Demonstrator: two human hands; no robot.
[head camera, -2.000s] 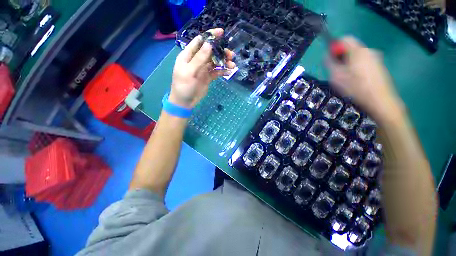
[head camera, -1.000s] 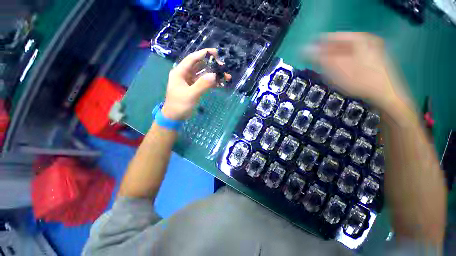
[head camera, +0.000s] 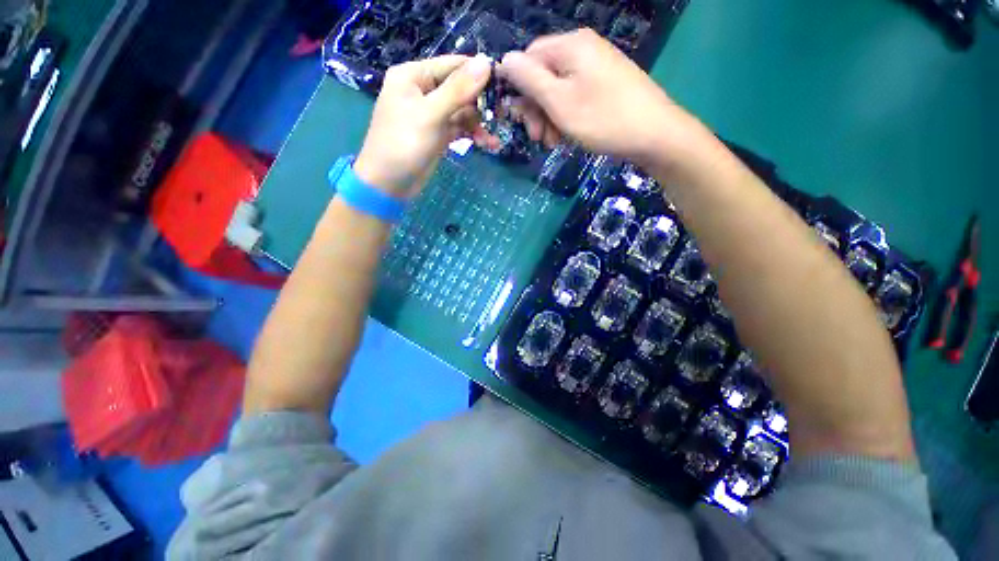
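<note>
My left hand (head camera: 422, 115), with a blue wristband, pinches a small dark and silvery module (head camera: 490, 101) above the far-left trays. My right hand (head camera: 581, 93) is at the module's right side, its fingertips close together against it; whether they hold a separate small part is hidden. The black blister tray (head camera: 613, 408) with rows of silvery modules lies in front of me, partly under my right forearm. The clear small-cell tray (head camera: 449, 247) lies left of it with a dark part inside. The red-handled pliers (head camera: 957, 301) lie on the mat at the right.
A second black tray (head camera: 378, 42) is at the far left of the green mat (head camera: 811, 82). Part of another dark tray shows at the top right. A dark flat phone (head camera: 984, 384) is at the right edge. Red stool (head camera: 197, 208) and red plastic items (head camera: 142, 389) stand left of the bench.
My right hand, blurred and holding the red-handled pliers at first, has let them go and moved left to meet my left hand at the module. The pliers now lie on the mat.
</note>
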